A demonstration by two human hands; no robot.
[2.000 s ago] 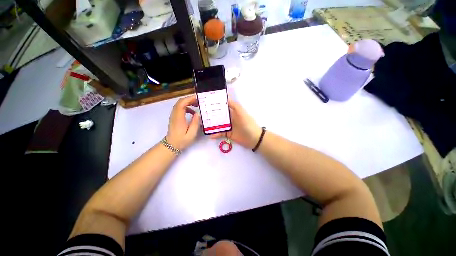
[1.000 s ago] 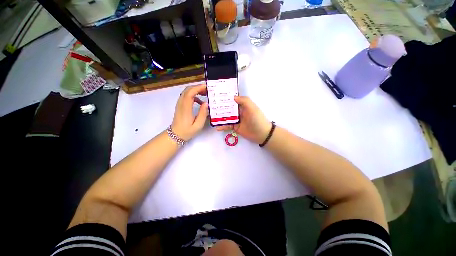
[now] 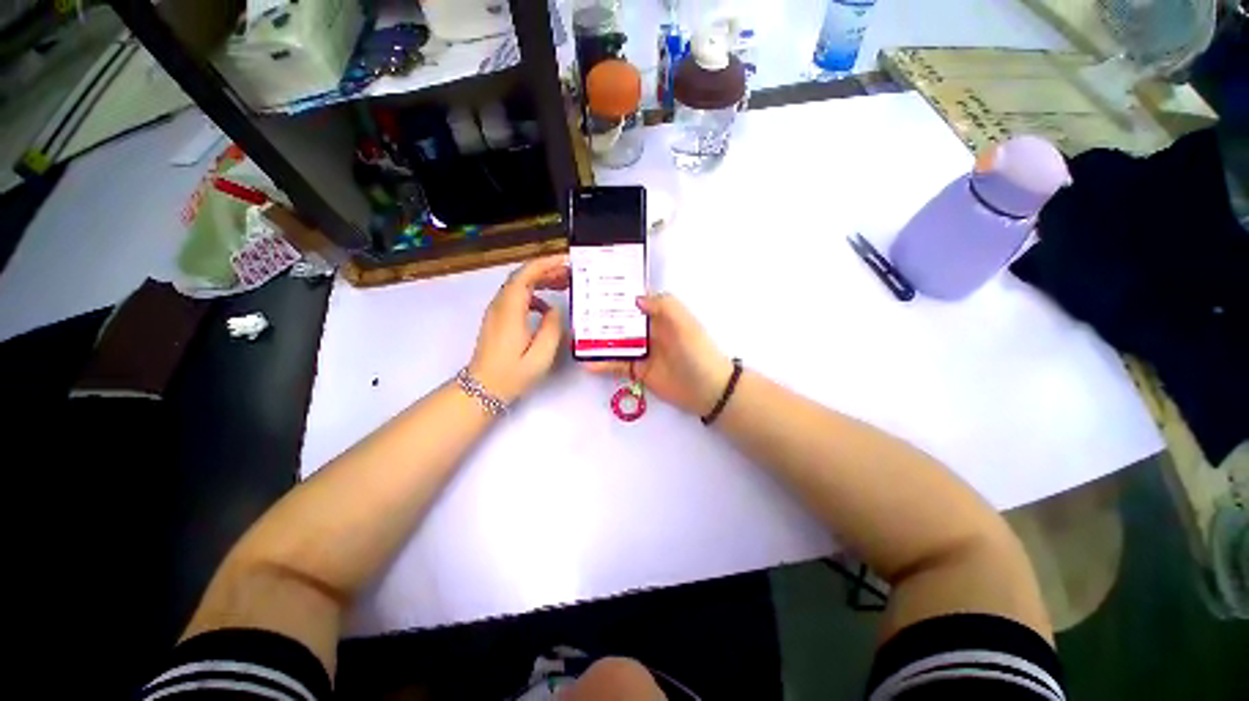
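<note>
A smartphone (image 3: 608, 281) with a lit screen, dark at the top and white with a red bar at the bottom, is held upright above the white worktable (image 3: 480, 548). My right hand (image 3: 674, 353) grips its lower right side, thumb at the screen's edge and fingers partly hidden behind. My left hand (image 3: 516, 333) is at its left edge with fingers curled and the thumb apart; whether it bears the phone is hard to tell. A red-pink ring charm (image 3: 629, 401) hangs below the phone.
A lilac bottle (image 3: 966, 233) and dark thread snips (image 3: 881, 266) are at the right, beside dark fabric (image 3: 1164, 274). A shelf (image 3: 466, 256), an orange-topped jar (image 3: 614, 110) and a brown-topped pump bottle (image 3: 705, 117) stand behind. A brown folder (image 3: 137, 340) lies left.
The camera view has shifted a little. My right thumb has moved from lower on the phone to its right screen edge since the earliest frame. Both hands stay at the phone.
</note>
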